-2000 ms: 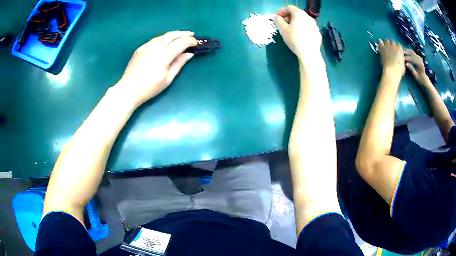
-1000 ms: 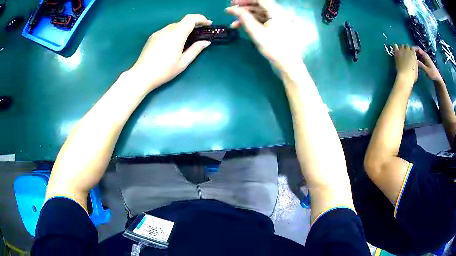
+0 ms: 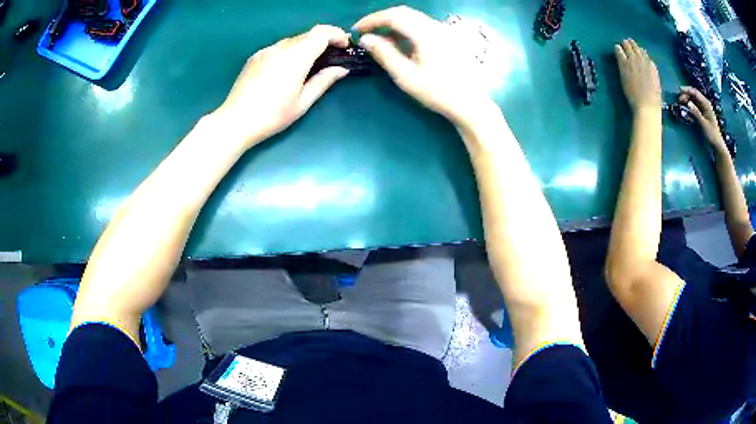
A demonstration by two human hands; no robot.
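My left hand (image 3: 278,87) is shut on a black oblong connector housing (image 3: 356,63), which it holds just above or on the green mat. Light marks show on the housing's face. My right hand (image 3: 423,62) is at the housing's right end, thumb and index fingertips close together over its face. Whether they pinch a small plug cannot be seen. The pile of white plugs (image 3: 479,47) lies just beyond and right of my right hand, blurred by glare and partly hidden.
A blue parts tray (image 3: 93,65) with black and orange parts is at the upper left. A black-and-red connector (image 3: 549,18) and a black part with side tabs (image 3: 583,73) lie right of the pile. A co-worker's hands (image 3: 640,79) are at the right, near dark parts and clear plastic.
My right hand has moved left from the plug pile to the housing in my left hand. The co-worker's hands have moved apart.
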